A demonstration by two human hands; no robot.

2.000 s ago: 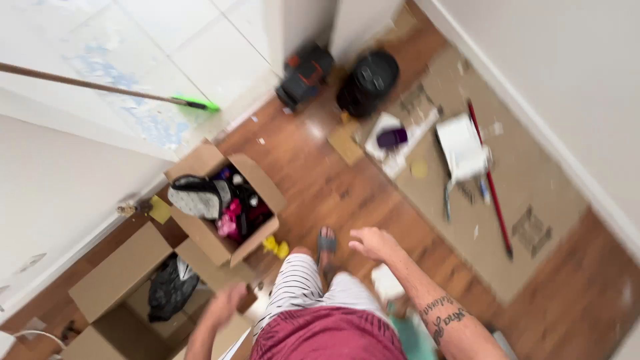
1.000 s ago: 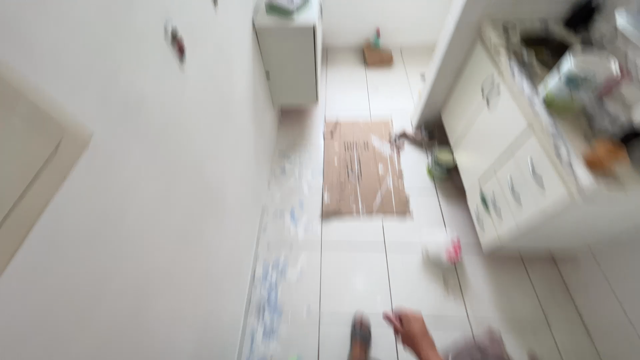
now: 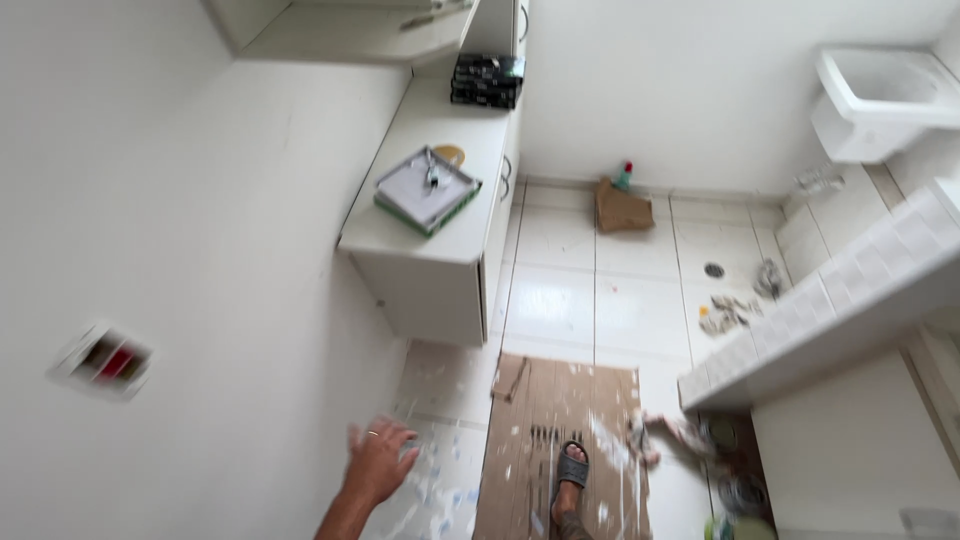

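My left hand [image 3: 379, 457] is at the lower middle of the view, fingers apart, with nothing in it, in front of the white wall and paint-spotted floor tiles. My right hand is out of view. One foot in a grey slide sandal [image 3: 574, 465] stands on a flattened cardboard sheet [image 3: 517, 450] spattered with white paint. Ahead on the left, a low white cabinet [image 3: 420, 289] bears a shallow grey and green box [image 3: 427, 187] with a small object on it, and a stack of black boxes [image 3: 487, 81].
An uncovered wall outlet [image 3: 112, 361] is at the left. A tiled half wall [image 3: 795, 322] juts in from the right, with rags [image 3: 724, 315] beside it. A white laundry sink [image 3: 877, 101] hangs far right. A bottle [image 3: 624, 176] and cardboard piece [image 3: 624, 208] lie by the far wall.
The view has moved from a wood-floored room with open boxes to this tiled area. The cardboard sheet, ahead of me one second ago, is now under my foot.
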